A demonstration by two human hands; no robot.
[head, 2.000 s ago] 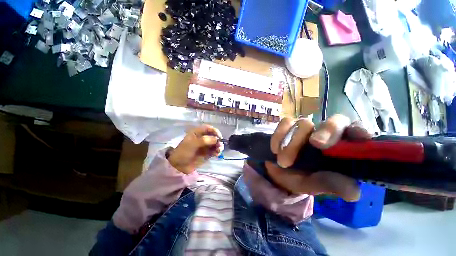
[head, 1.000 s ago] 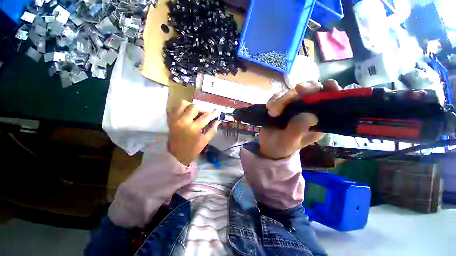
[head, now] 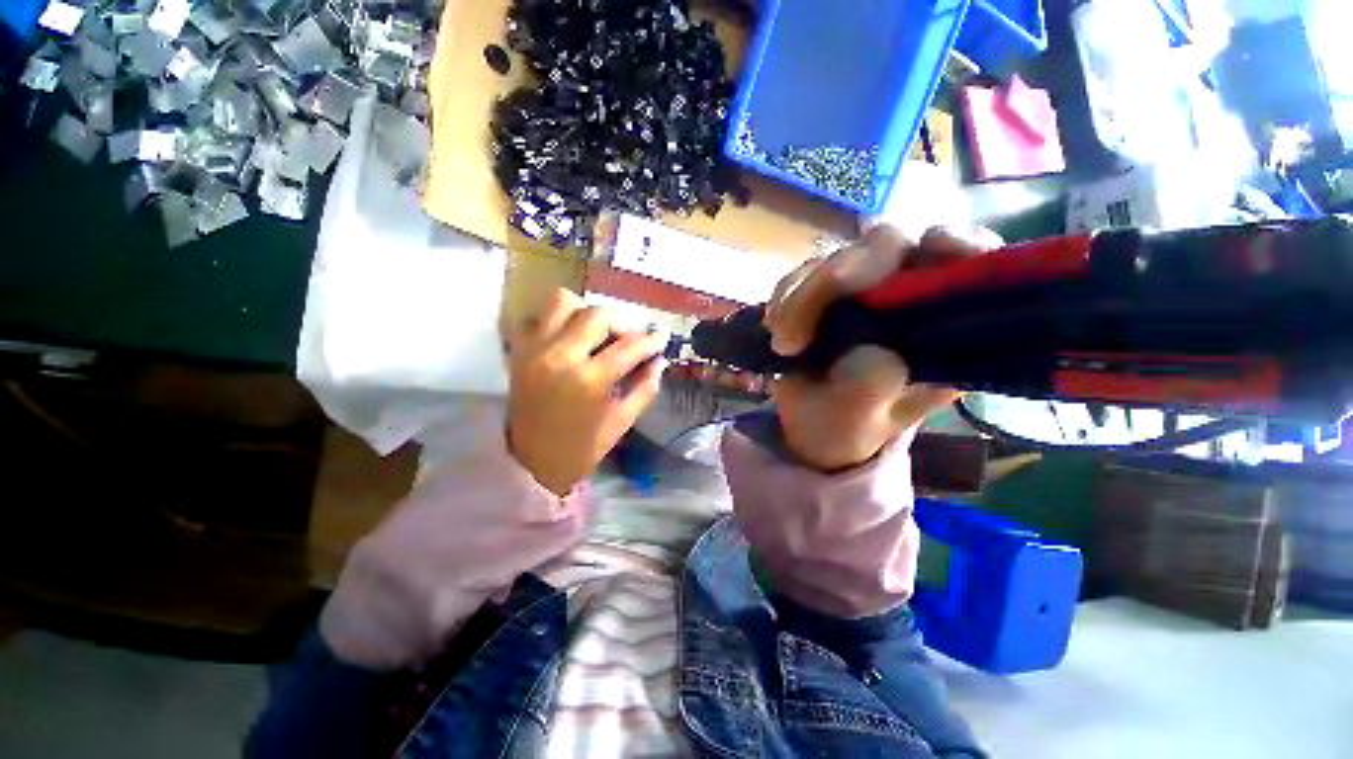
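Note:
My right hand (head: 853,349) is shut around the black-and-red electric screwdriver (head: 1039,319), which lies level with its tip pointing left. My left hand (head: 576,383) has its thumb and fingers together at the screwdriver's tip, over the near left part of the jig. What its fingertips hold is too small to make out. The reddish-brown jig (head: 675,264) with pale strips lies behind and under the hands, and its near row is partly hidden by them.
Black plastic parts (head: 616,111) are heaped on cardboard (head: 463,119) behind the jig. Silver plates (head: 223,111) lie at the far left. A blue tray (head: 846,89) holds tiny screws (head: 813,166). A pink pad (head: 1012,131) is back right. A blue stool (head: 1002,586) stands at right.
Both hands and the screwdriver have moved away from my body, up to the jig, since the oldest frame. In the last second they shift only slightly, with the tip still at my left fingertips.

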